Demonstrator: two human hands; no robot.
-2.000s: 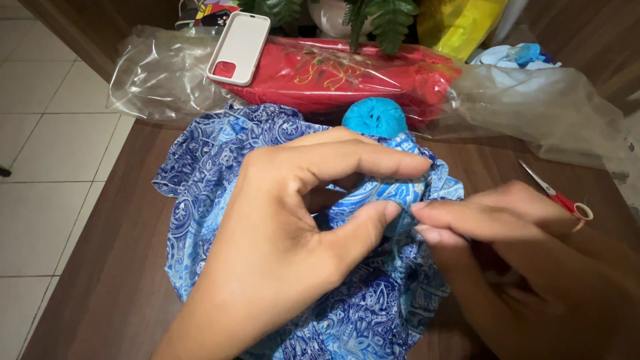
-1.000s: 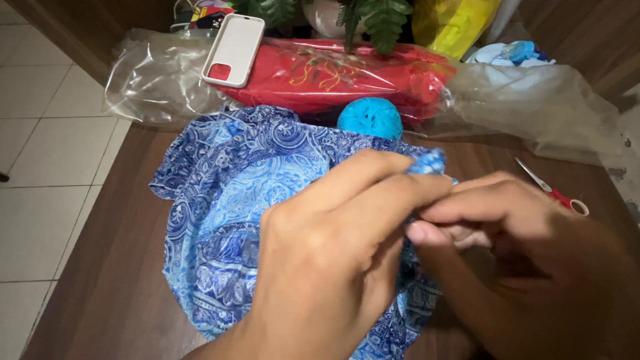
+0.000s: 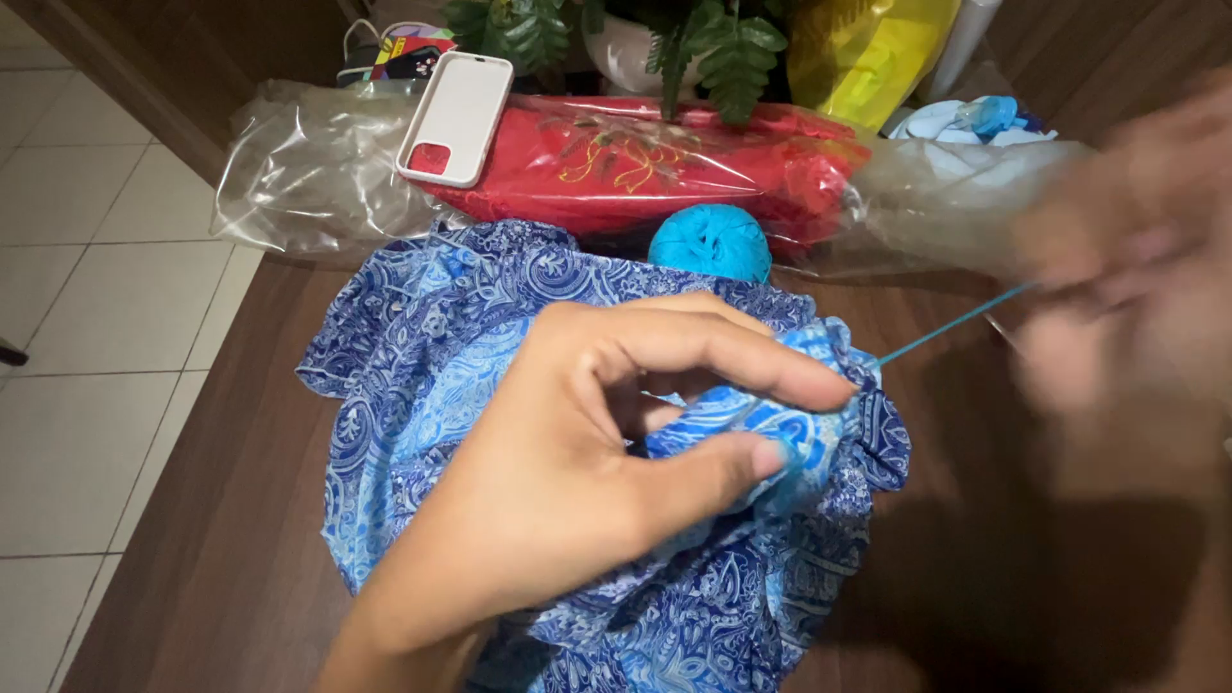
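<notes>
Blue paisley-patterned fabric lies bunched on the brown wooden table. My left hand pinches a gathered fold of it between thumb and fingers. From that fold a taut blue thread runs up to my right hand, which is blurred at the right edge. The fingers there look closed around the thread's end; a needle cannot be made out for certain. A ball of turquoise yarn rests just behind the fabric.
Across the back lies a red textile in clear plastic, with a white phone case on it. Behind are green leaves, a yellow bag and a light blue cloth item. Floor tiles show at left.
My right hand has moved away from the fabric, up and to the right, and the thread now stretches between the hands. My left hand still grips the fabric.
</notes>
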